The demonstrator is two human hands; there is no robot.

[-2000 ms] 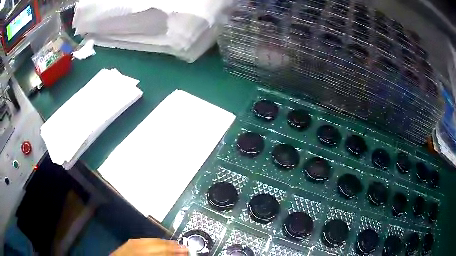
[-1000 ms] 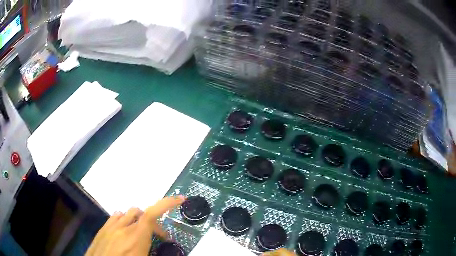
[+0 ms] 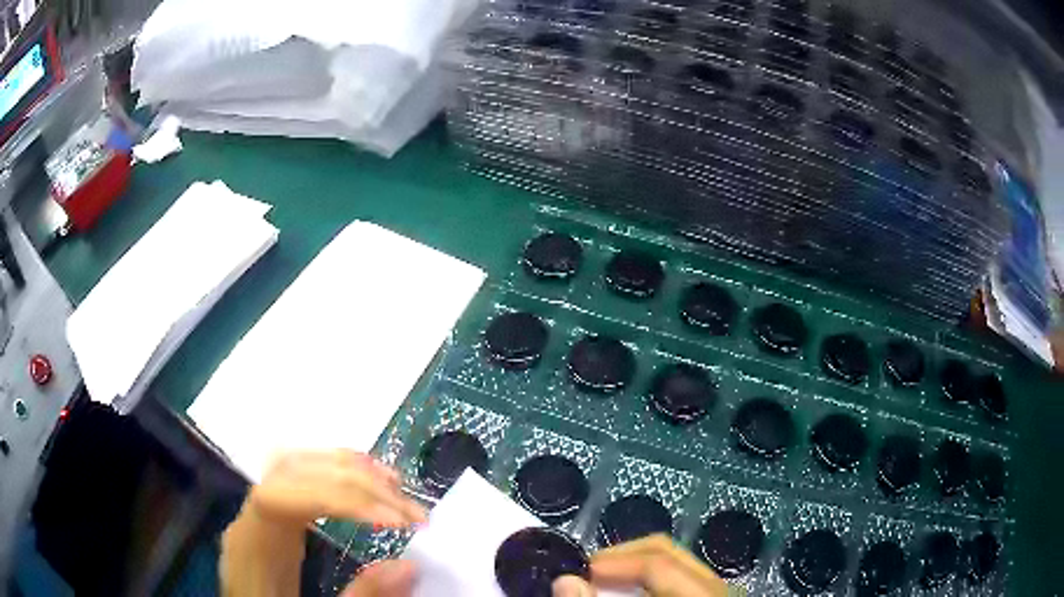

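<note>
A white sheet (image 3: 449, 543) is held tilted over the near left part of the clear tray (image 3: 467, 411). A round black part (image 3: 539, 562) lies against the sheet's face. My right hand (image 3: 648, 569), cut off by the bottom edge, holds the black part with a fingertip on its face, over the sheet. My left hand (image 3: 333, 501) is at the sheet's left edge, with fingers above and thumb lower, seeming to pinch it. The tray holds rows of similar black discs in textured pockets. The hands and sheet hide its near left corner.
A white sheet (image 3: 338, 338) lies left of the tray, with a sheet stack (image 3: 169, 292) beyond. A red box (image 3: 93, 187) and white packing pile (image 3: 292, 70) are behind. Stacked clear trays (image 3: 723, 140) stand behind the tray. Papers with blue (image 3: 1024, 268) are at right.
My left hand has moved from beside the tray's discs to the held sheet. A black part now shows against that sheet, under my right fingers. The sheet is raised and further in view.
</note>
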